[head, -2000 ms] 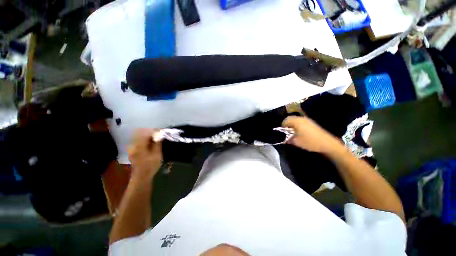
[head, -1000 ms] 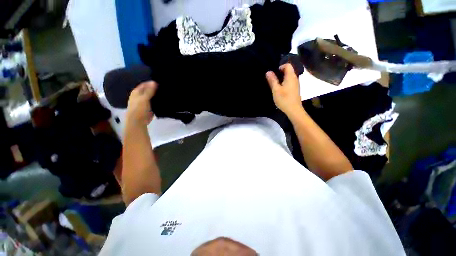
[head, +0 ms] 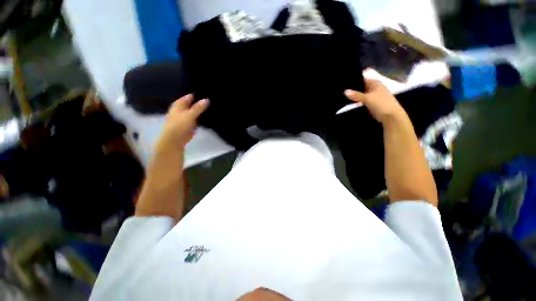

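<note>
The black garment (head: 276,76) lies spread over the grey padded pressing form (head: 154,87), whose rounded left end shows beyond it. Its white lace trim (head: 244,26) lies at the far side. My left hand (head: 183,119) is at the garment's left edge, with thumb and fingers on the cloth. My right hand (head: 379,100) is at its right edge, fingertips at the cloth, slightly blurred. Whether the fingers pinch the cloth is hard to tell. The steam iron (head: 391,54) stands right of the garment, partly hidden by it.
The blue strip (head: 160,29) crosses the left of the white table (head: 103,53). A pile of black garments with white lace (head: 439,141) is at the table's right edge. Dark clothing (head: 64,159) lies at left. A blue basket (head: 475,81) is at right.
The garment was first held low near my body, then laid over the form. Since then it has been spread wider, and my hands have moved apart, the right one to the right.
</note>
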